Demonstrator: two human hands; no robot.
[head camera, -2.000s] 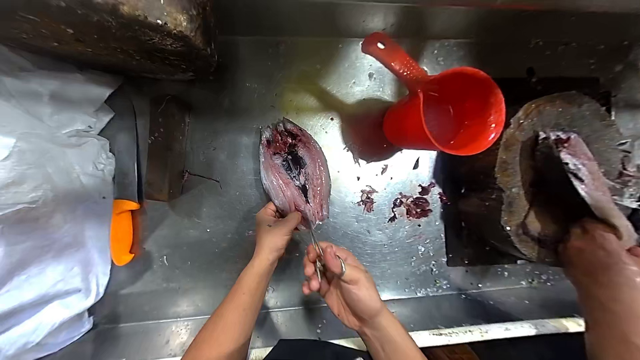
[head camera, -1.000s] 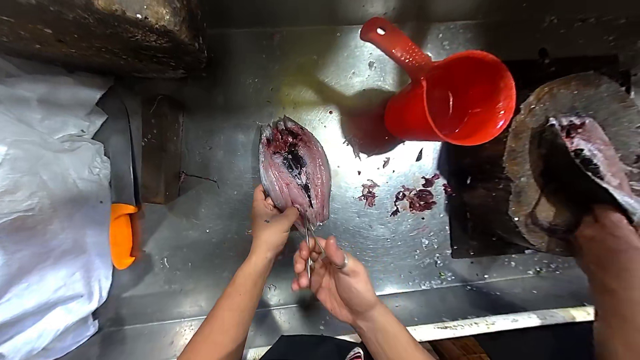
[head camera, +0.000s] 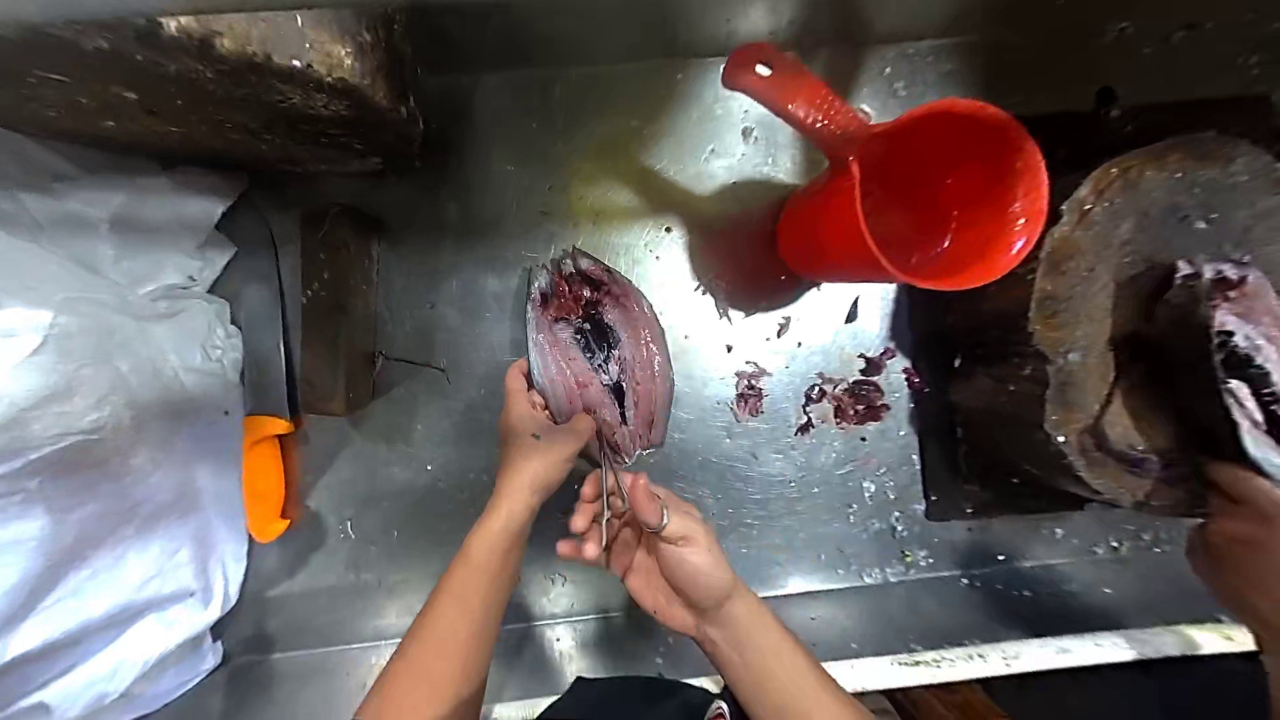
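A headless fish (head camera: 605, 360), split open with pink flesh and a dark cavity lining, is held over the metal worktop. My left hand (head camera: 543, 435) grips its lower left side, the thumb on the flesh. My right hand (head camera: 655, 545) is just below, fingers curled around the handles of a slender metal tool (head camera: 606, 480), perhaps scissors or a clamp, with a finger loop at the thumb. The tool's tip meets the fish's lower end, where it is partly hidden. Dark red scraps (head camera: 850, 400) lie on the metal to the right.
A red plastic jug (head camera: 910, 200) stands upper right. At the right, another person's hand (head camera: 1240, 550) holds a fish (head camera: 1250, 370) on a round chopping block (head camera: 1090, 300). An orange-handled knife (head camera: 266, 480), a wooden block (head camera: 340, 310) and white plastic sheeting (head camera: 110, 430) are at the left.
The other person's hand and fish have shifted right on the block. My left hand keeps its hold on the fish; my right hand stays at the tool, its fingers slightly repositioned.
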